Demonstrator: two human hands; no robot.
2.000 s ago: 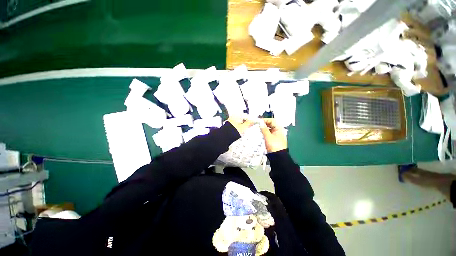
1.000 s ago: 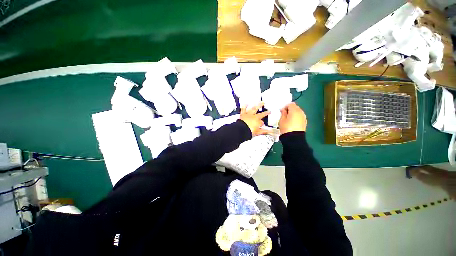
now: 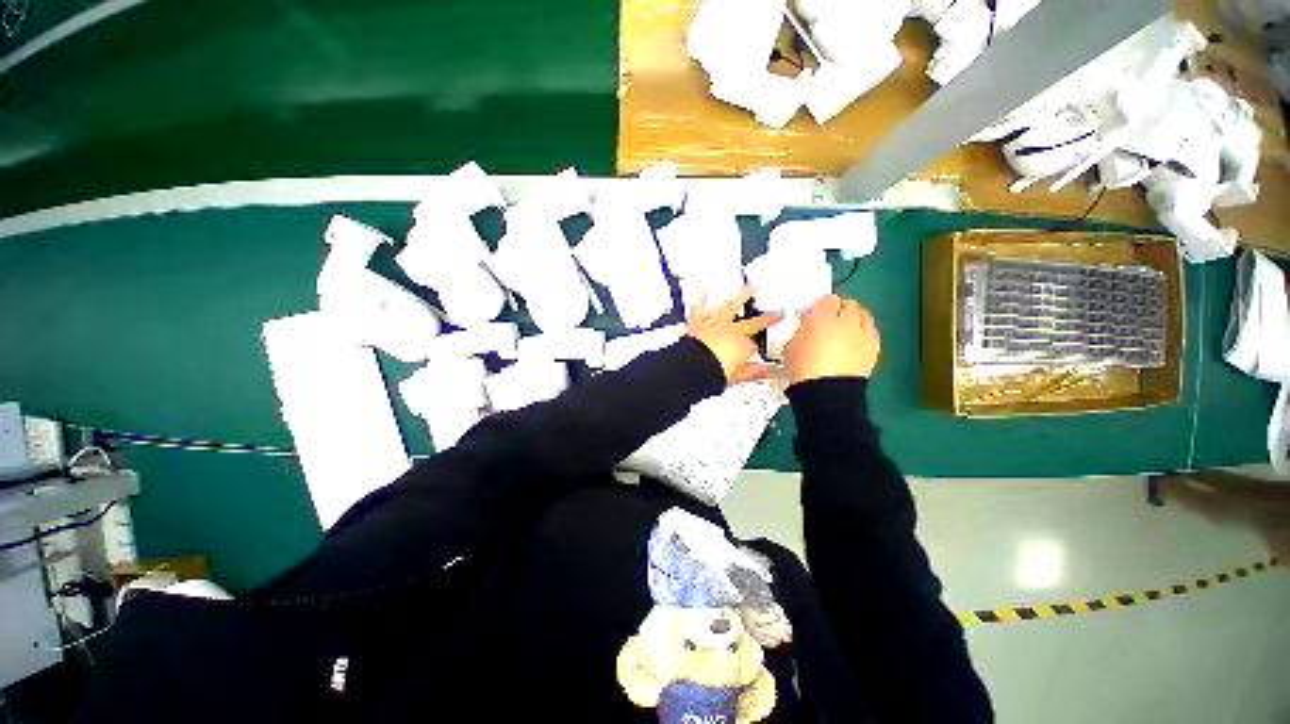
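White security camera units (image 3: 543, 269) stand in a close row on the green bench, with several more in a second row nearer me. My right hand (image 3: 832, 340) is on the rightmost unit (image 3: 795, 277), its fingers bent against the lower part. My left hand (image 3: 731, 337) lies beside it with fingers spread, its fingertips touching that unit. A white label sheet with fine print (image 3: 707, 446) lies under my left hand, near my chest. No label can be made out at the fingertips.
A brown carton with a ribbed parts tray (image 3: 1068, 314) is at the right. White units (image 3: 849, 57) lie on a brown cardboard sheet (image 3: 665, 127) behind a grey metal post (image 3: 990, 92). White backing paper (image 3: 337, 417) lies at the left. Soft white material (image 3: 1256, 318) is at far right.
My hands have parted from above the label sheet and moved to the rightmost unit. The sheet has tilted and lies lower. Over the last second the hands have barely moved.
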